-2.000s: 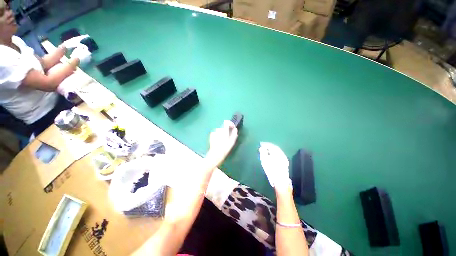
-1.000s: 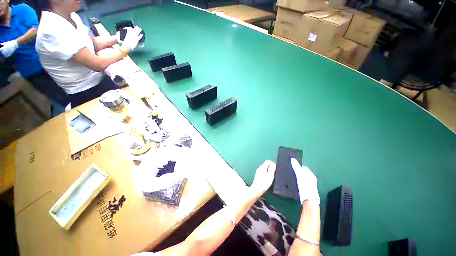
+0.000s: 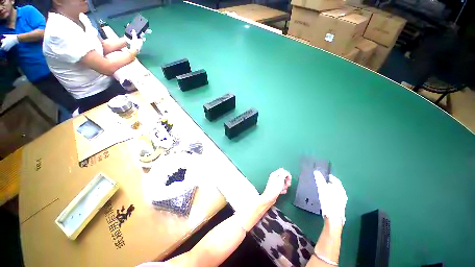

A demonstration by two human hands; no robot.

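Observation:
A black unit lies on the green belt in front of me, its wide, dark grey face with small holes turned up. My right hand, in a white glove, holds it at its right side, fingers over the face. My left hand, bare-looking, is just left of the unit with its fingers curled together. Whether it pinches a small part is too small to tell.
More black units stand along the belt, ahead-left and near right. The cardboard-covered side table holds an open plastic bag and a shallow tray. A coworker sits far left; cartons are behind.
Since one second ago, my left hand's fingers have curled in beside the unit. My right hand stays on it. The standing units have shifted in view. The coworker has lifted and tilted a unit.

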